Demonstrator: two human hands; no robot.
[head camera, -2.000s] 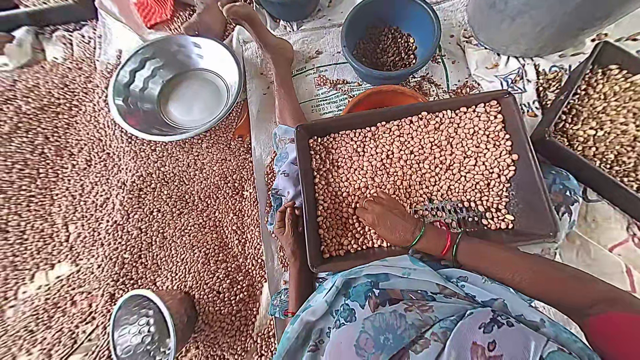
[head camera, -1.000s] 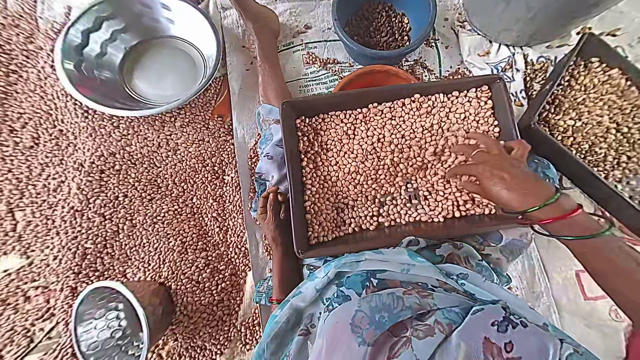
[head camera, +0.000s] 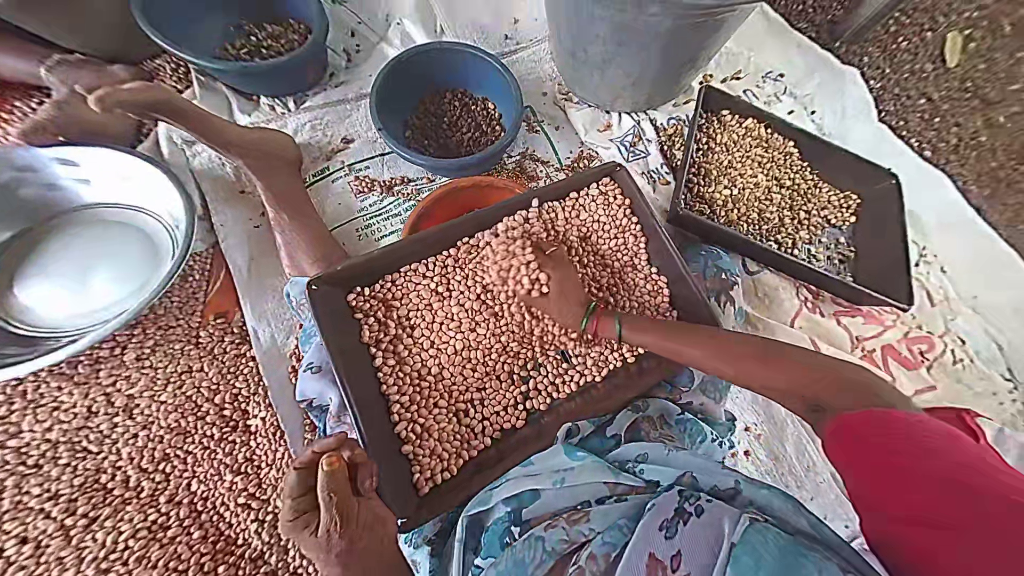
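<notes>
A dark rectangular tray (head camera: 512, 436) of pinkish shelled nuts or beans (head camera: 448, 352) lies tilted across my lap. My right hand (head camera: 560, 288), with green and red bangles at its wrist, is in the layer at the tray's upper middle. A blurred mass of the nuts is piled or moving against its fingers, which are partly hidden; whether it grips any cannot be told. Beside the tray's lower left corner is my left hand (head camera: 332, 496), fingers curled and thumb up. Whether it touches the tray rim is unclear, and nothing shows held in it.
A second dark tray (head camera: 876, 232) of paler nuts sits at right. Beyond my tray are an orange bowl (head camera: 460, 200), two blue tubs (head camera: 448, 68) with dark bits and a grey bucket (head camera: 632, 56). At left, a steel basin (head camera: 88, 264) rests by a large nut heap (head camera: 136, 448). Another person's feet show upper left.
My right hand has moved from the tray's right side into its upper middle, where nuts are now heaped. My left hand has come up near the tray's corner. The view has shifted.
</notes>
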